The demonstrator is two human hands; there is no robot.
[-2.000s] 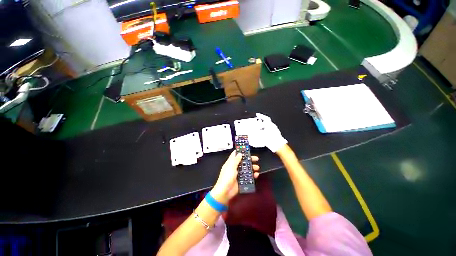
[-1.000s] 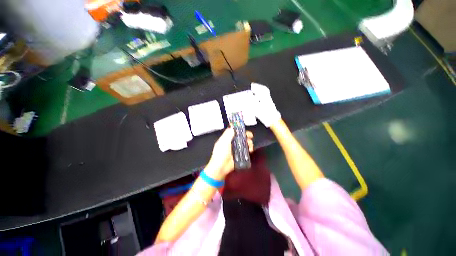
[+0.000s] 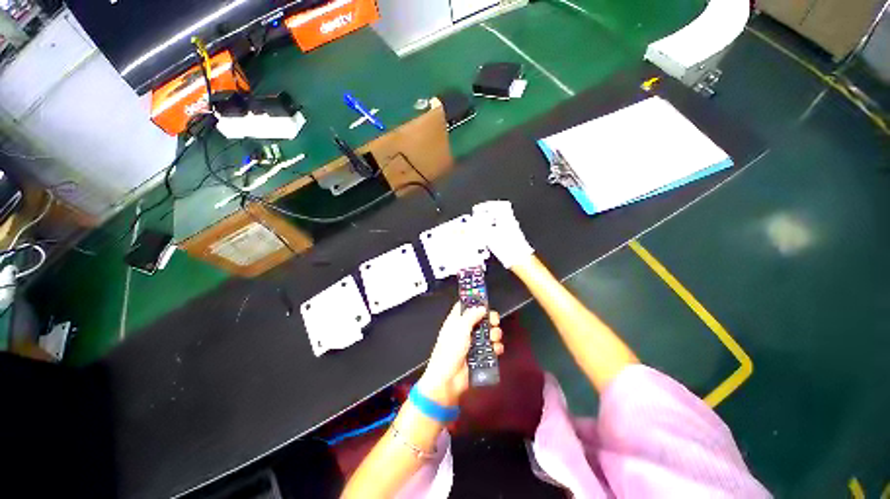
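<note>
Three flat white boxes with dark dots at their corners lie in a row on the black bench: the left box, the middle box and the right box. My left hand, bare with a blue wristband, holds a black remote control upright in view, its top end at the near edge of the right box. My right hand, in a white glove, rests at the right side of the right box. The glove blends with the box, so its fingers and any grip are unclear.
A clipboard with white paper lies on the bench at the right. Beyond the bench, a green-topped table carries a white power strip, cords, a blue pen and orange cartons. A blue cable shows below the bench's front edge.
The camera view has shifted and turned, so the bench runs more steeply. The remote stays in my left hand, and my gloved right hand stays at the right box.
</note>
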